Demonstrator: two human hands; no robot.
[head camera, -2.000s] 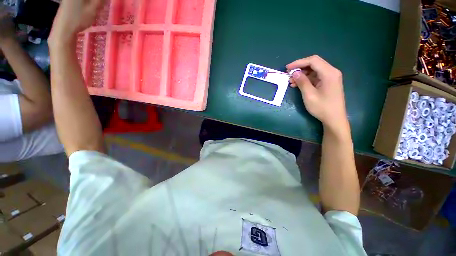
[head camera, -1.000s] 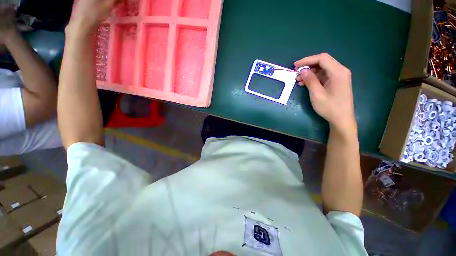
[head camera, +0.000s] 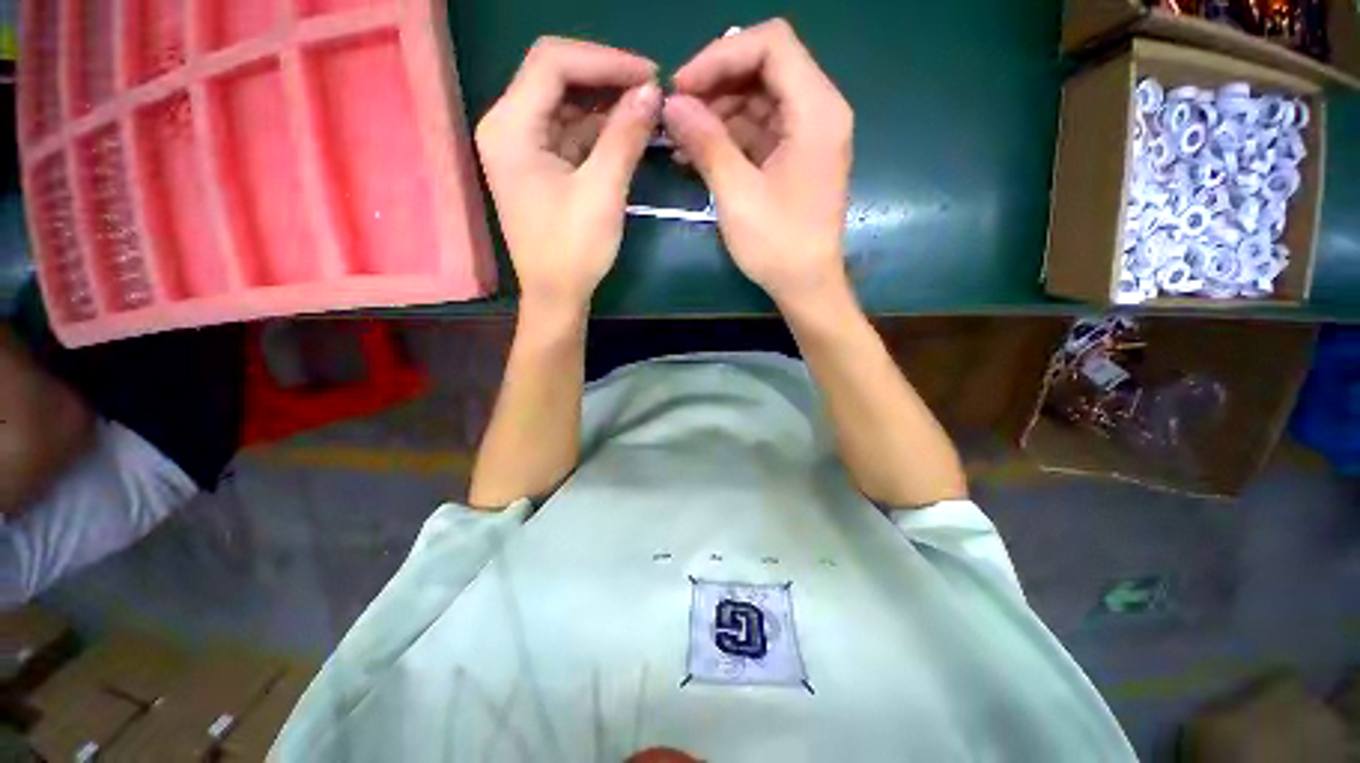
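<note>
The white housing lies on the dark-green bench behind my hands. Its near edge (head camera: 671, 213) shows between my wrists; the rest is mostly hidden. My left hand (head camera: 567, 172) and my right hand (head camera: 779, 164) meet fingertip to fingertip above it. Both pinch at a small part between them, almost fully covered by the fingers. The circuit board and wires cannot be made out.
The pink parts tray (head camera: 474, 224) is at the left, with small parts in some pockets. At the right, a carton (head camera: 1089, 179) holds white ring parts (head camera: 1211, 187); another carton with copper-orange parts (head camera: 1275, 15) is behind it. A lower carton (head camera: 1178, 455) sits below the bench edge. A coworker's sleeve (head camera: 112, 499) shows at left.
My left hand has come from the pink tray to meet my right hand at the housing. The view has turned and shifted, with my hands now near the top middle.
</note>
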